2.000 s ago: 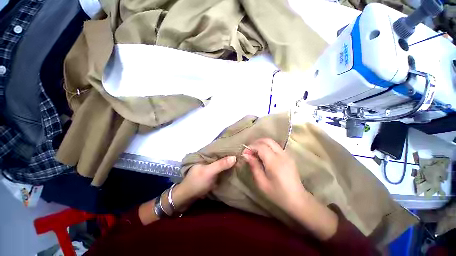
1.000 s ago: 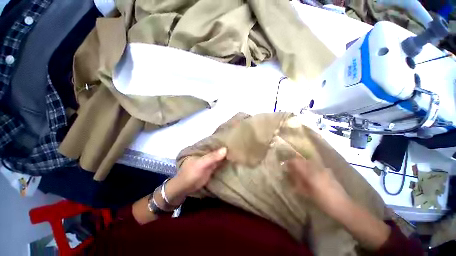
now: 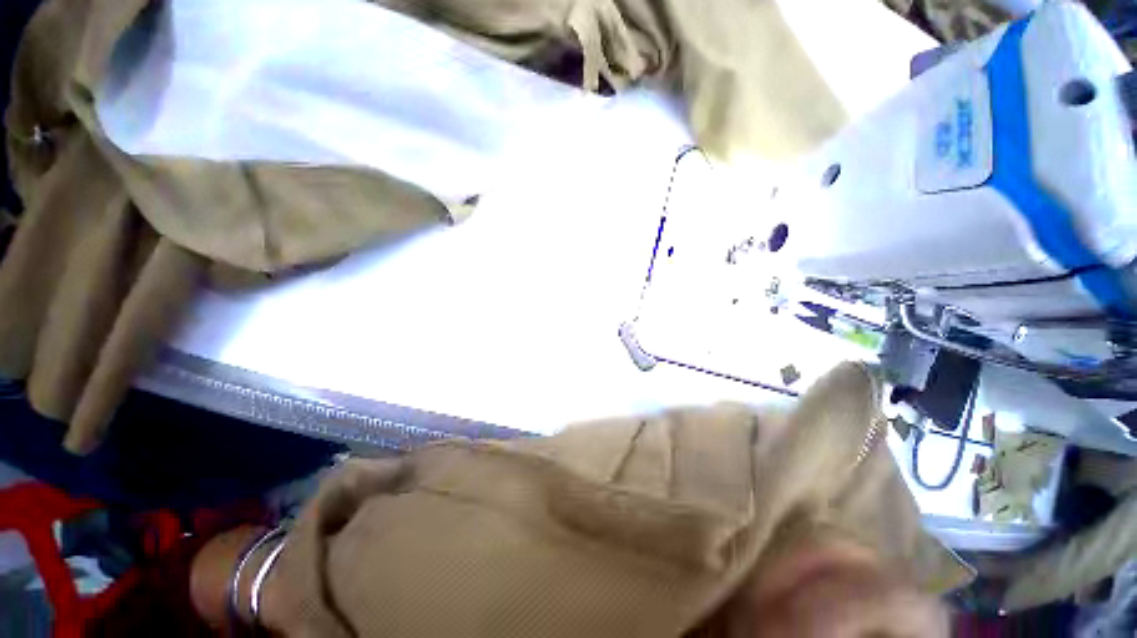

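Note:
The khaki garment piece is bunched over the table's front edge and my lap, close to the camera. Its edge at the right shows a speckled stitched line. My left hand is at the lower left, with bracelets at the wrist; its fingers are hidden under the cloth. My right hand is blurred at the bottom right, against the cloth and partly cut off by the frame's edge; its fingers cannot be made out. No small tool can be seen.
The white sewing machine stands at the right. Khaki pieces lie on the white table at left and back. A measuring strip runs along the front edge. A black phone and fabric scraps lie at right. A red stool is at lower left.
The view has moved closer to the table. The khaki piece has been pulled back from the needle area towards me and lifted. Both hands are lower, and the left fingers are now covered by cloth.

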